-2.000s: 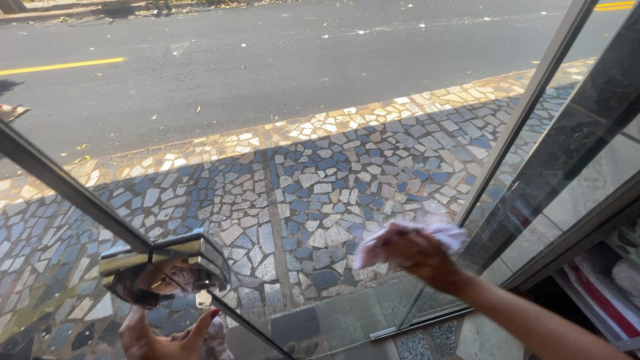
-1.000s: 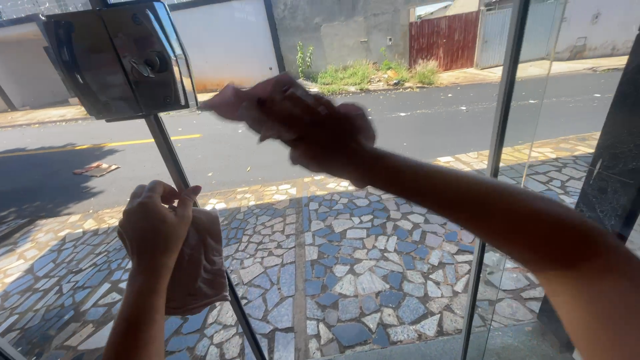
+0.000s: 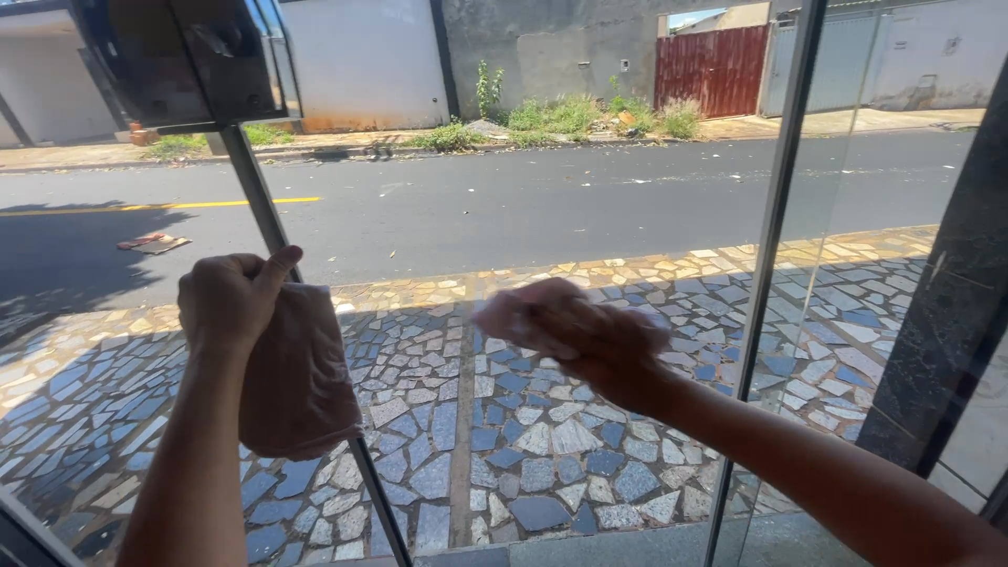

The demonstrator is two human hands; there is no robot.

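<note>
My left hand (image 3: pixel 230 303) grips the dark metal edge of a glass door (image 3: pixel 264 205), thumb up, with a pale pink cloth (image 3: pixel 299 378) hanging down beside it from the same hand. My right hand (image 3: pixel 610 342), blurred, is closed on a bunched pink-white cloth (image 3: pixel 539 315) at the glass pane, right of the picture's middle. A black door lock box (image 3: pixel 189 63) sits on the frame above my left hand.
A second dark frame upright (image 3: pixel 768 268) and a dark stone post (image 3: pixel 937 299) stand at the right. Through the glass lie stone-mosaic paving (image 3: pixel 551 472), an asphalt road (image 3: pixel 512 205) and a wall with a red metal gate (image 3: pixel 711 71).
The view has tilted up strongly since two seconds ago. Since one second ago, my right hand with its cloth has moved down and right, away from the lock box. My left hand stays at the door edge.
</note>
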